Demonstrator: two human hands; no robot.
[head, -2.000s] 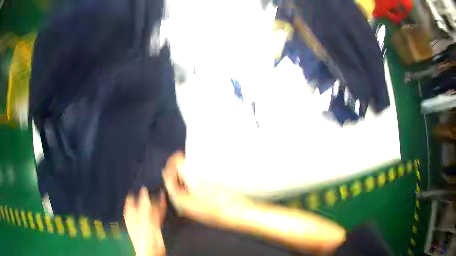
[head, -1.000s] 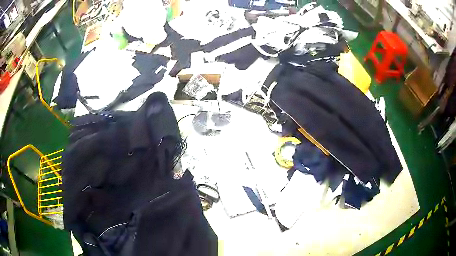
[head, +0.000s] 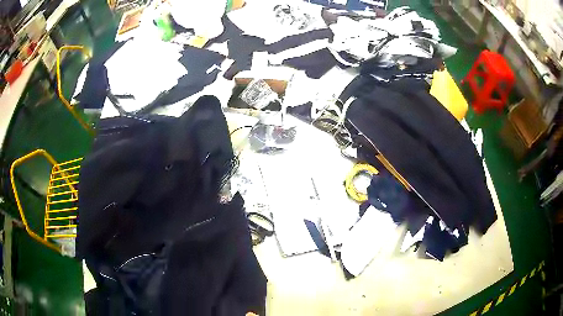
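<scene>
The dark navy garment lies in a large heap on the left side of the table, down to the picture's bottom edge. Thin pale piping lines show on it, and a smoother blue-navy lining shows in an opening near its lower part. A tiny bit of skin, probably my right hand, shows at the bottom edge by the garment's right side. Its fingers and anything in them are cut off. My left hand is out of the picture.
The white table holds black-handled scissors, a yellow tape roll, white sheets, an open cardboard box and a second navy garment at right. A yellow rack stands left, a red stool far right.
Two seconds ago both hands were at the garment's lower part; one second ago neither showed. The view has since shifted slightly, and a bit of skin has appeared at the bottom edge.
</scene>
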